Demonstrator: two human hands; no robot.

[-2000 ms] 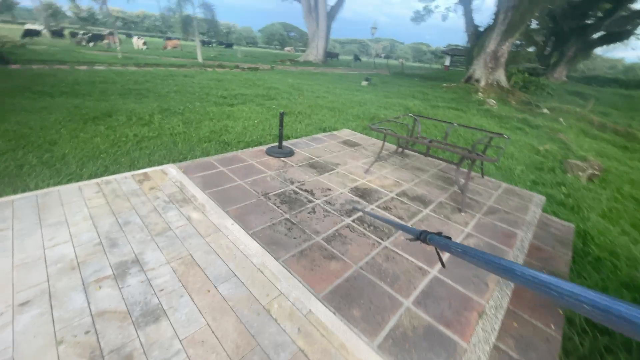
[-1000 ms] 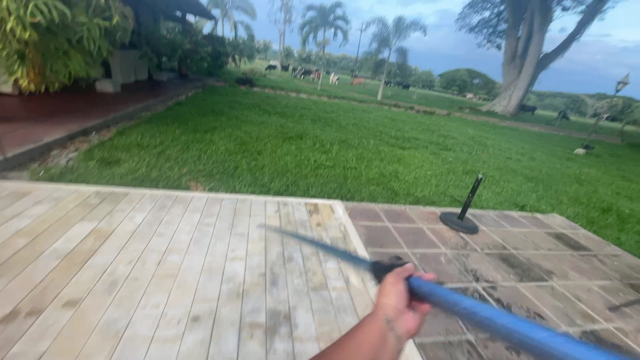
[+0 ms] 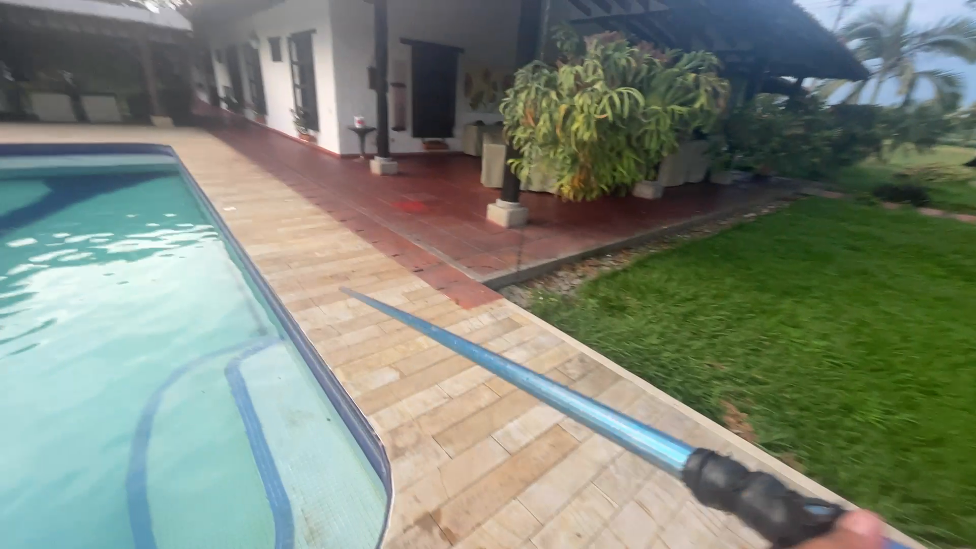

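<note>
A long blue metal pole (image 3: 534, 385) runs from the bottom right corner up and left, its thin far end over the stone deck. Black wrapping (image 3: 751, 488) covers a joint of the pole near the bottom right. Just below that wrapping, one hand (image 3: 846, 530) shows only in part at the lower edge, closed round the pole; it looks like my left hand, but most of it is cut off. My right hand is out of the frame. Left of the pole lies the swimming pool (image 3: 114, 305) with turquoise water.
Pale stone paving (image 3: 457, 427) borders the pool's dark blue edge (image 3: 305, 351). A red tiled porch (image 3: 427, 202) with dark posts on white stone bases (image 3: 507, 213) stands ahead, beside a leafy plant (image 3: 610, 114). Grass (image 3: 801, 320) spreads along the right.
The view has swung far left, from the lawn and the tiled platform to the pool and house. The pole has swung round with it. A hand, absent in the oldest frame, shows on the pole.
</note>
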